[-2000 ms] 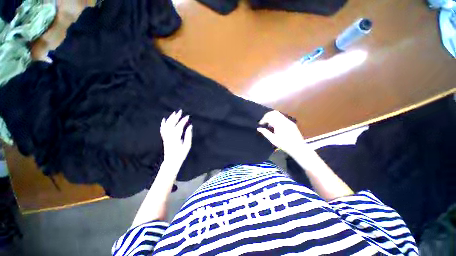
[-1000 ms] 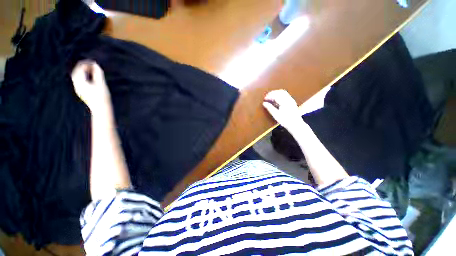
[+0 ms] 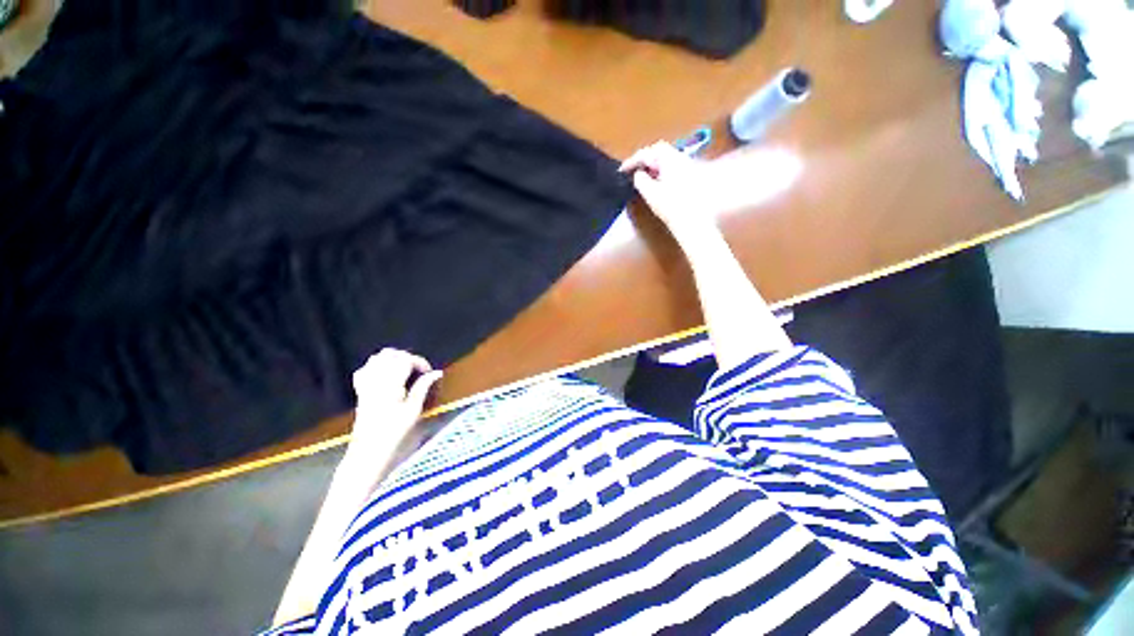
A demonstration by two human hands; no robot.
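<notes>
The black dress (image 3: 311,199) lies spread over the left half of the table, its gathered skirt fanned towards the right and its wide hem running from near the table edge up to a corner at centre. My right hand (image 3: 659,172) is at that corner, with fingertips closed on the hem. My left hand (image 3: 396,375) is at the lower end of the hem near the table edge; its fingers are curled at the cloth and whether they pinch it is unclear. The blue thread snips (image 3: 694,140) lie just beyond my right hand, partly hidden by it.
A grey-silver cylinder (image 3: 770,104) lies beside the snips on the glossy brown table (image 3: 871,162). Light-blue and white cloths (image 3: 1002,99) are at the upper right. More black cloth (image 3: 672,19) lies at the far side, and black cloth (image 3: 908,360) hangs below the table edge at right.
My left hand has moved from the upper part of the dress down to the lower hem. My right hand has moved from the table edge up to the hem corner. The view has shifted.
</notes>
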